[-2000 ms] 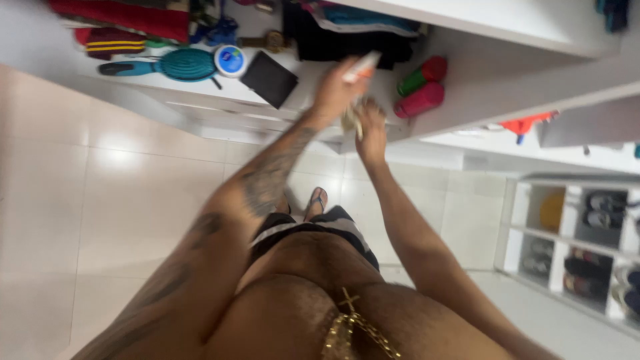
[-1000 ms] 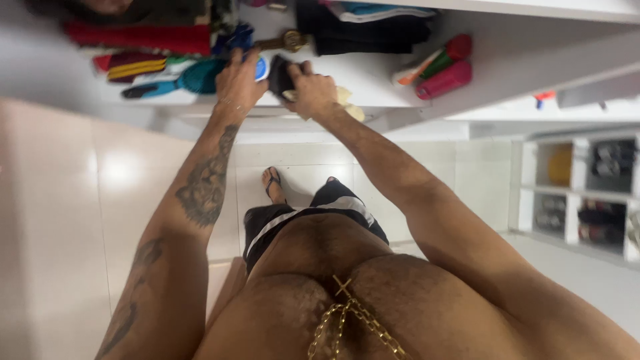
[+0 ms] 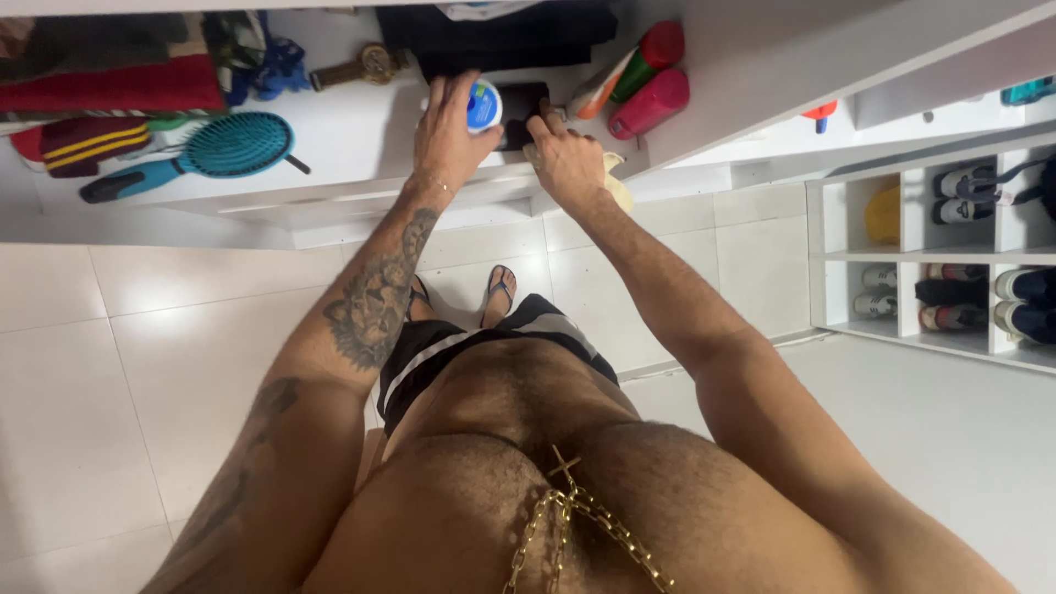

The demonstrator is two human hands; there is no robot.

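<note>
On the white shelf (image 3: 355,132), my left hand (image 3: 451,132) is closed around a round white tub with a blue lid (image 3: 484,106). My right hand (image 3: 569,157) rests at the near edge of a flat black case (image 3: 521,103), with a pale yellow cloth (image 3: 617,181) held beneath its palm. The case lies just right of the tub. Left of my left hand are a gold wristwatch (image 3: 378,63) and a teal hairbrush (image 3: 239,144). A pink bottle (image 3: 652,105) and a red-and-green bottle (image 3: 660,48) lie right of the case.
Folded dark clothes (image 3: 503,35) lie behind the case. Red folded cloth (image 3: 115,87) and a blue crumpled item (image 3: 283,70) sit at the left. A slanted white panel (image 3: 775,74) bounds the shelf on the right. Shoe cubbies (image 3: 899,256) stand at the far right.
The tub and the black case, earlier beside the hairbrush, are now farther right, near the bottles. Both hands have moved right with them since one second ago.
</note>
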